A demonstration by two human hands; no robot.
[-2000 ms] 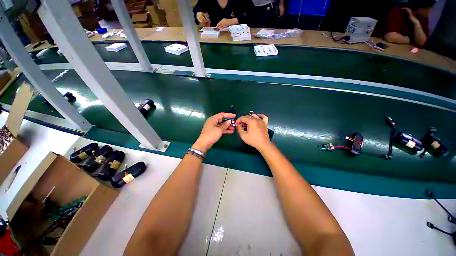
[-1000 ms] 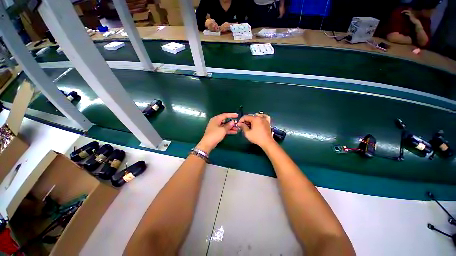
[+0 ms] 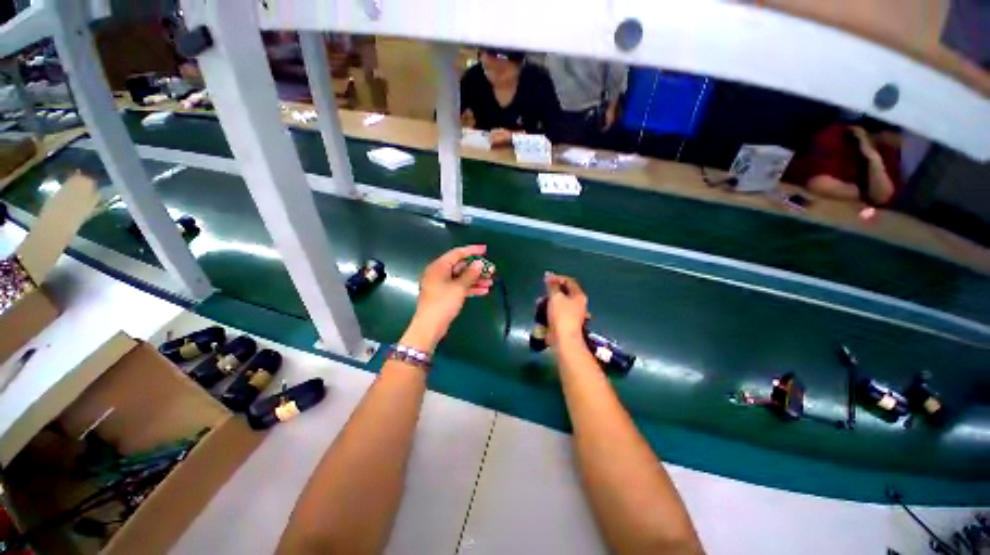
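Note:
My left hand is raised over the green belt and pinches a small green circuit board. A thin dark lead hangs beside it. My right hand is apart from it to the right, thumb and fingertips close together; whether they hold something tiny cannot be told. A black rounded body with a pale label shows at the left edge of my right hand, partly hidden. Another black body lies on the belt just right of my right hand.
Black units with leads lie on the belt at right. Several black bodies rest on the white bench beside an open carton of boards and leads. White frame posts stand at left. People sit across the belt.
My hands have moved apart, the left one keeping the board. The view has tilted up, showing a white overhead beam. More of the black bodies by my right hand now shows.

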